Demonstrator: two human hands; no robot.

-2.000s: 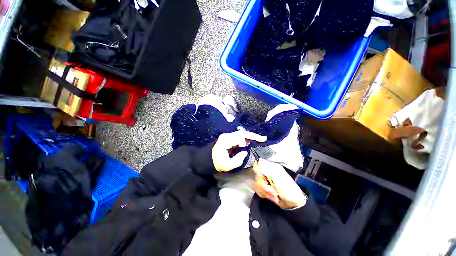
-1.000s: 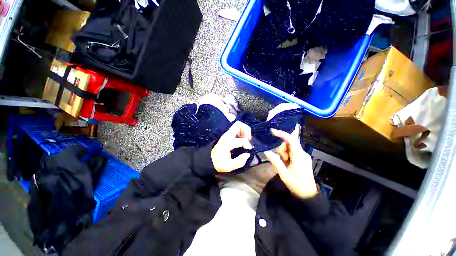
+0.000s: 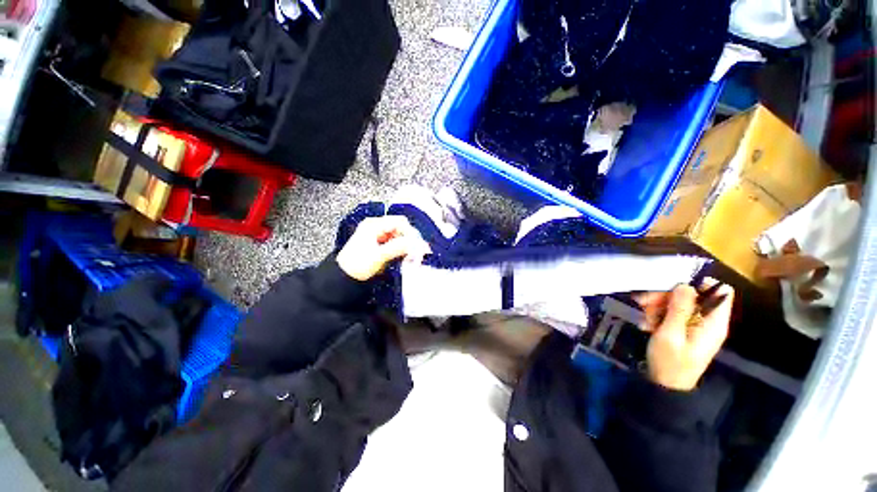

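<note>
A navy garment [image 3: 471, 240] with white panels lies over my lap. A long white strip [image 3: 587, 276] of it, edged in navy and crossed by a dark band, is stretched sideways between my hands. My left hand [image 3: 377, 248] pinches the strip's left end. My right hand [image 3: 688, 322] holds its right end at the fingertips. Whether a small tool is also in my right hand cannot be made out.
A blue tub [image 3: 462, 154] with navy garments stands ahead, beside a cardboard carton [image 3: 760, 178] and a white cloth bag [image 3: 817, 240]. A black fabric bin [image 3: 332, 96], red stool [image 3: 264, 183] and blue crate [image 3: 207, 336] with black clothing are at left.
My hands have moved apart, left hand leftward and right hand rightward. The white strip is now drawn out straight between them. The view has shifted slightly.
</note>
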